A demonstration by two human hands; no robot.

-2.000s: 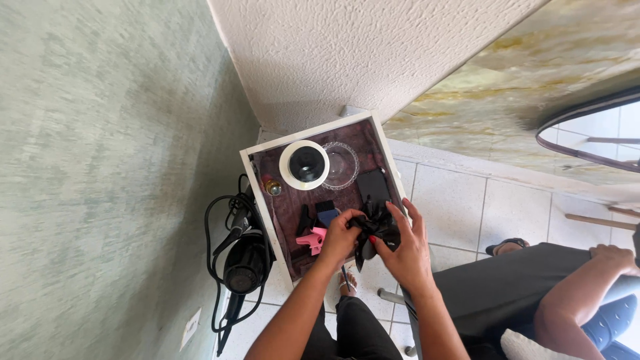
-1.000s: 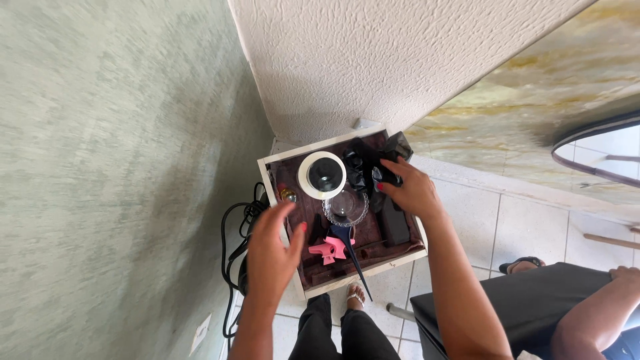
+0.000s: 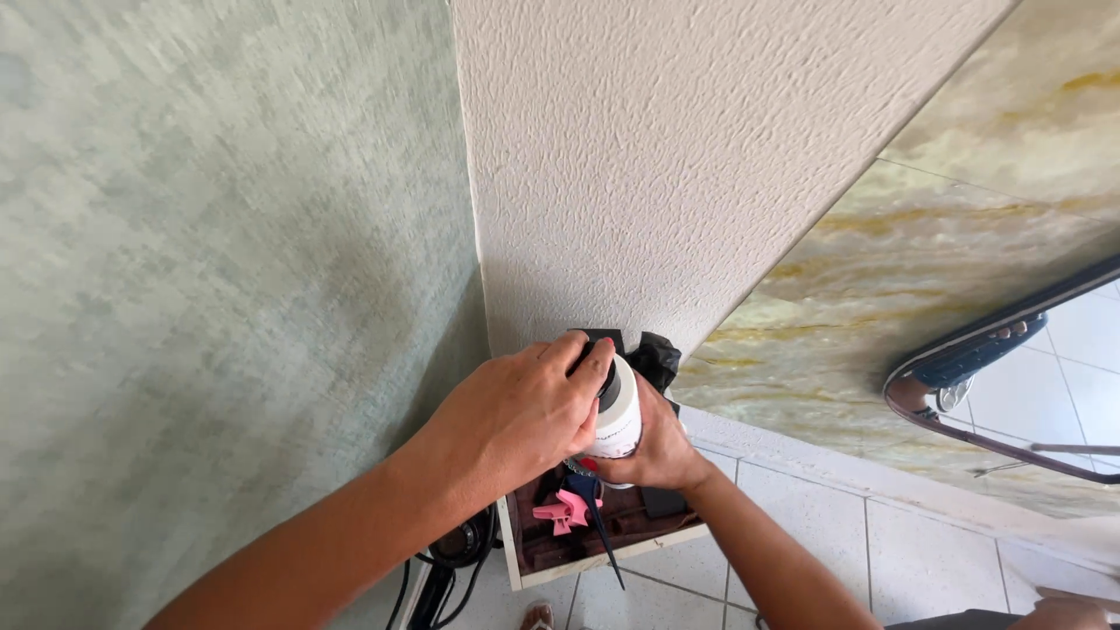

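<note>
My right hand (image 3: pixel 656 446) is wrapped around a white bottle (image 3: pixel 619 420) above the tray. The fingers of my left hand (image 3: pixel 525 407) close on the bottle's black cap (image 3: pixel 607 389), partly hiding it. Under both hands lies a white-rimmed tray (image 3: pixel 612 560) with a dark lining. In it are pink hair clips (image 3: pixel 564 510), a dark tint brush (image 3: pixel 598 521) with a long pointed handle, and a dark flat item (image 3: pixel 663 500). Crumpled black material (image 3: pixel 654 357) shows past my right hand at the tray's far side. The glass bowl is mostly hidden.
A black hair dryer (image 3: pixel 459 542) with its cable hangs left of the tray, by the green wall (image 3: pixel 262 262). A textured white wall (image 3: pixel 630 175) rises behind. On the right are a mirror (image 3: pixel 1032 385) and white floor tiles (image 3: pixel 805 542). Part of a person's hand (image 3: pixel 1072 612) shows at the lower right.
The white bottle, standing in the tray before, is now held up in both hands. My right hand has let go of the black material, which lies at the tray's far side. The view has shifted noticeably.
</note>
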